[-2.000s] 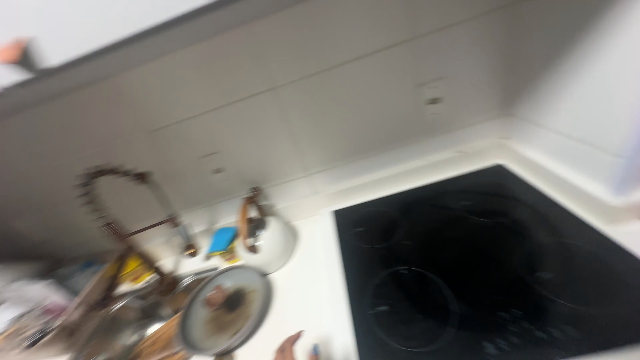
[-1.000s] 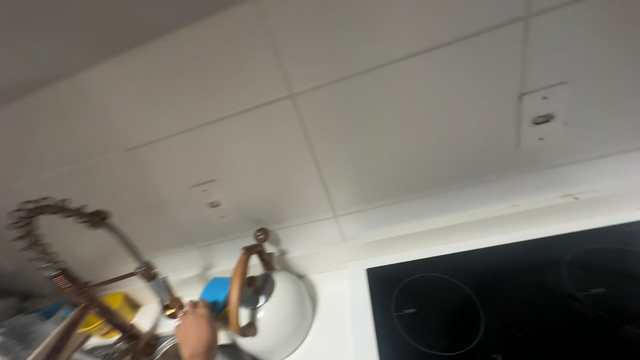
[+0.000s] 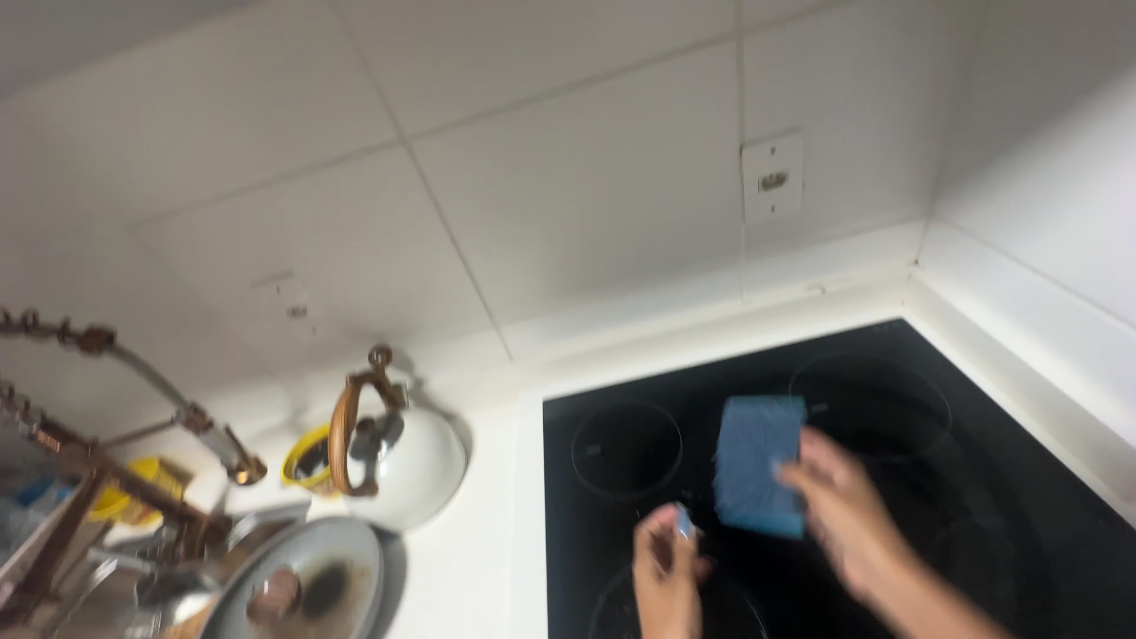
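My right hand [image 3: 843, 510] grips a blue sponge or cloth [image 3: 761, 466] by its right edge, over the black glass cooktop [image 3: 728, 568]. To its left, my left hand [image 3: 667, 568] is raised over the same cooktop, its fingers curled around a small light-blue item [image 3: 683, 522] that is blurred. The two hands are apart. A white kettle [image 3: 417, 470] with a wood-look handle stands on the white counter left of the cooktop, with a yellow-rimmed container [image 3: 306, 461] partly hidden behind it.
A grey pan [image 3: 355, 568] with brown residue lies at the lower left, by the sink's dishes. A copper-coloured spring faucet [image 3: 213, 444] arches over there. The tiled wall holds a power outlet [image 3: 772, 180] behind the cooktop. A side wall bounds the right.
One second ago a hand was reaching by the blue item beside the kettle; now the blue sponge or cloth is in my right hand over the cooktop. Both hands have come into view there.
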